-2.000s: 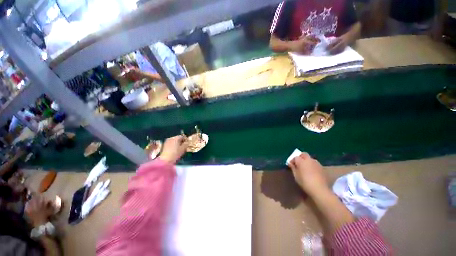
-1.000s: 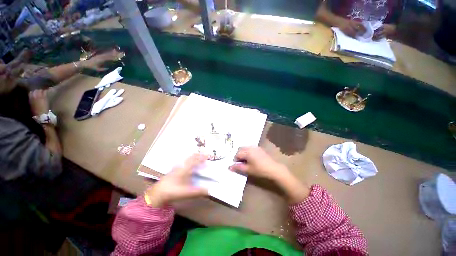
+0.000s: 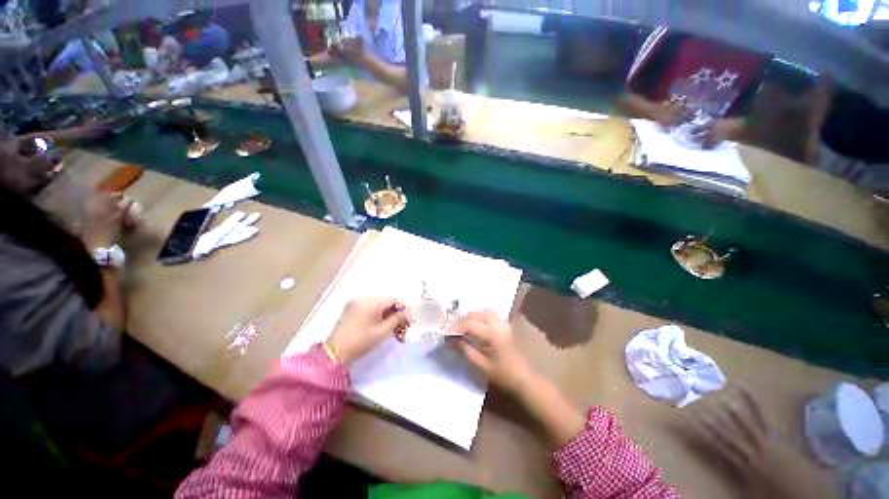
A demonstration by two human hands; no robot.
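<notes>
A metal fitting [image 3: 426, 314] with thin posts lies on the stack of white tissue paper [image 3: 429, 390] in front of me. My left hand [image 3: 366, 329] is at the fitting's left side, its fingertips on the rim. My right hand [image 3: 489, 343] is at the right side with thumb and finger pinched together, on what looks like a paper edge. The fitting's lower part is blurred and pale, so I cannot tell how much paper covers it.
The green conveyor belt [image 3: 546, 234] carries several fittings. A small white block [image 3: 590, 283] and crumpled tissue [image 3: 671, 364] lie right of the stack. Gloves [image 3: 227, 235] and a phone [image 3: 185, 236] lie left. A blurred hand [image 3: 736, 434] reaches in at lower right. People sit left and across.
My left hand has moved from below the fitting up to its left rim. The blurred hand at the lower right has come into view. The fittings on the belt have shifted in the view.
</notes>
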